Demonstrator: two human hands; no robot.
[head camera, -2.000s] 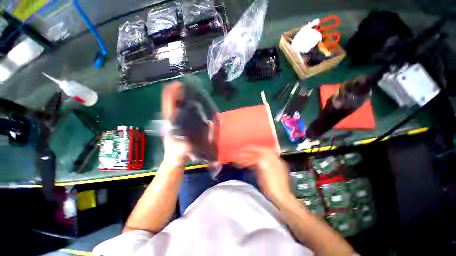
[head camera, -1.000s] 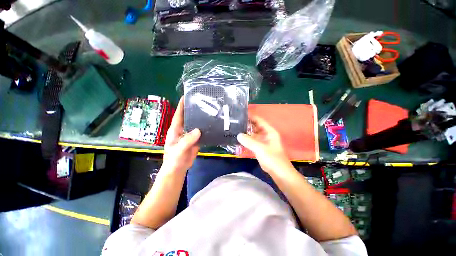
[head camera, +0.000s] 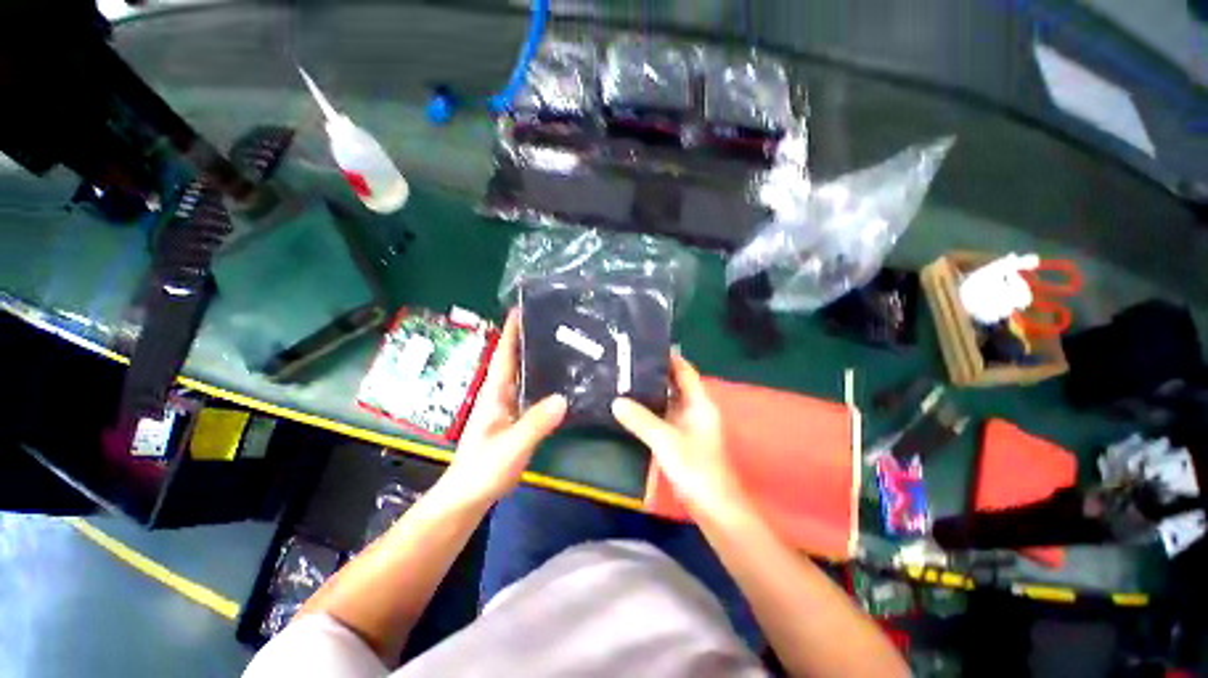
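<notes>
A square black housing (head camera: 596, 347) lies flat in both hands over the bench, its broad face up with bright reflections on it. Clear crumpled film (head camera: 603, 254) sticks out past its far edge. My left hand (head camera: 503, 421) grips the left side, thumb on the near left corner. My right hand (head camera: 682, 431) grips the right side, thumb on the near edge. The fingers under the housing are hidden. The red work mat (head camera: 782, 457) lies to the right, partly under my right hand.
Green boards in red holders (head camera: 427, 371) sit at left, with a white bottle (head camera: 364, 166) behind. Film-wrapped housings (head camera: 649, 86) and a clear bag (head camera: 848, 239) are at the rear. A wooden box (head camera: 956, 318) with orange-handled scissors, small tools and the dark driver (head camera: 1013, 521) are at right.
Both hands now hold the housing between them; two seconds ago it was blurred at my left hand, with my right hand over the mat. Since one second ago the grip is much the same; the view has shifted.
</notes>
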